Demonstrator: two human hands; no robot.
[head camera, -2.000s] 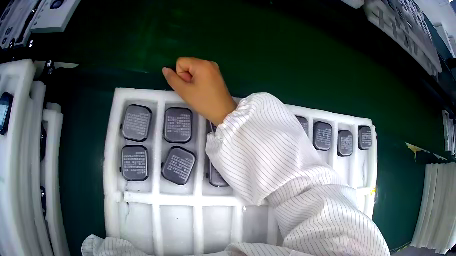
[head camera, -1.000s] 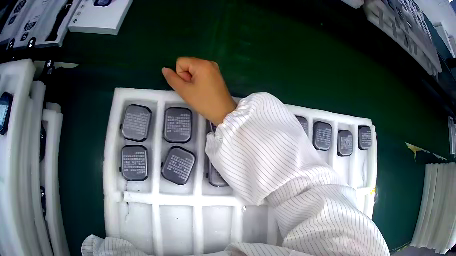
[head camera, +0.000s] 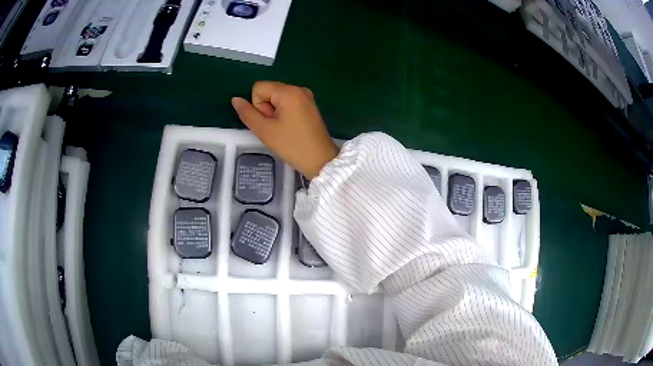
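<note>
My right hand (head camera: 286, 118) rests over the far edge of the foam tray (head camera: 258, 285), fingers curled and thumb at the left. No object shows in it; the inside of the curl is partly hidden. Grey watch bodies lie print up in the tray's upper pockets, such as one at the far left (head camera: 195, 175) and a tilted one (head camera: 255, 236). My right sleeve covers the tray's middle. The lower left pockets hold nothing. My left hand is out of the picture; only its sleeve (head camera: 157, 352) shows at the bottom edge.
Open boxes (head camera: 136, 36), one with a black strap, and a printed white box (head camera: 236, 32) lie at the far left on the green surface (head camera: 429, 78). Stacked trays stand at left (head camera: 32, 236) and right (head camera: 623, 297). More trays (head camera: 566, 43) line the far right.
The boxes at the far left have moved right along the green surface, bringing the printed box and the strap box further into view. My right hand and the foam tray have not visibly moved.
</note>
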